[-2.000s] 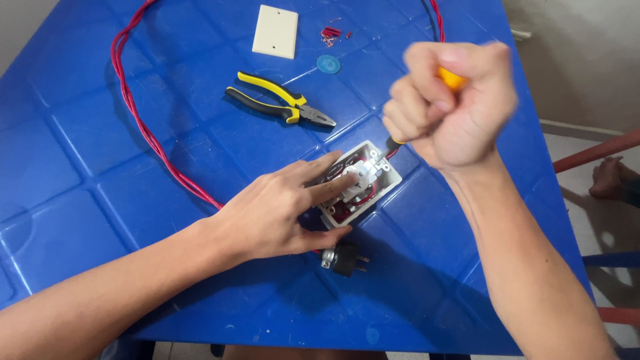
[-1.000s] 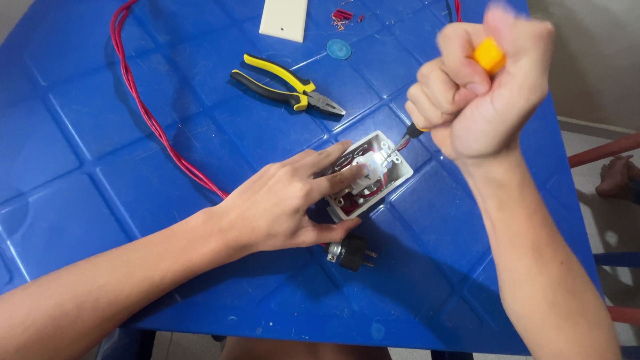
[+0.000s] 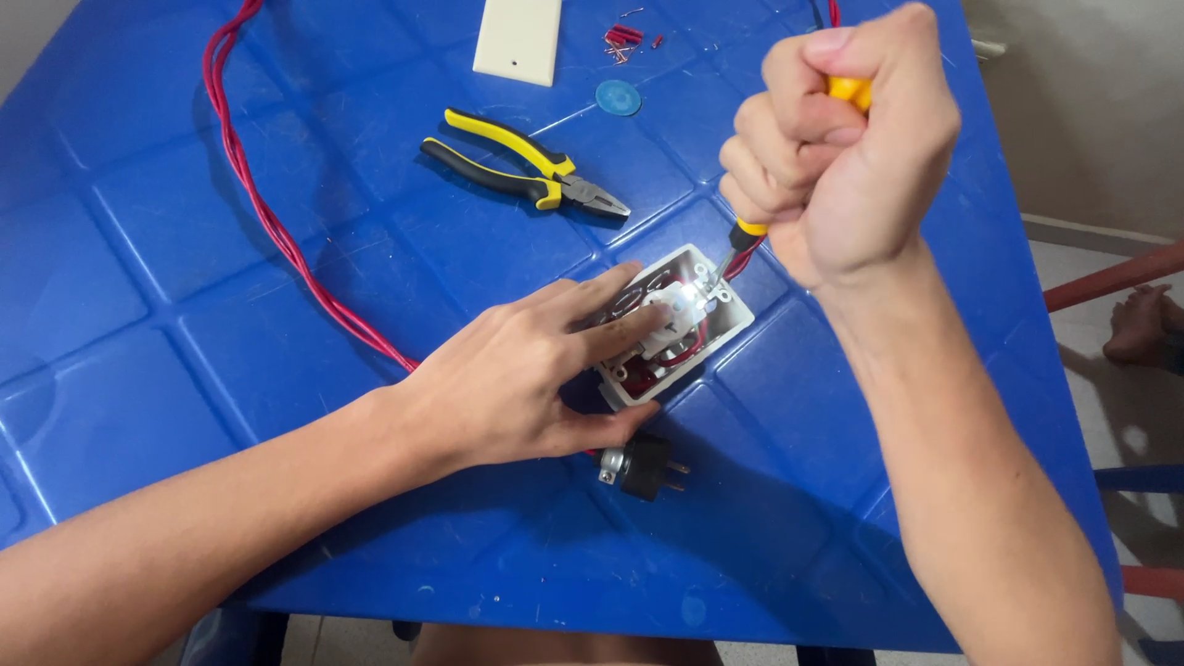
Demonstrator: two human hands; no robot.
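Observation:
My left hand grips a white plastic electrical box on the blue table, thumb on its near side and a finger pressing the white outlet inside. Red wires curl around the outlet in the box. In my right hand is a screwdriver with a yellow and black handle; it slants down, its tip at the metal bracket at the outlet's far end. Whether the tip sits in a screw cannot be told. Beside my left thumb lies a black plug with metal prongs.
Yellow-and-black combination pliers lie beyond the box. Further back are a cream cover plate, a blue disc and red wire scraps. A twisted red cable curves across the left. Another person's foot shows at right.
My right fist has turned a little around the yellow handle since the earlier frames. My left hand keeps its hold on the box. The view has shifted slightly.

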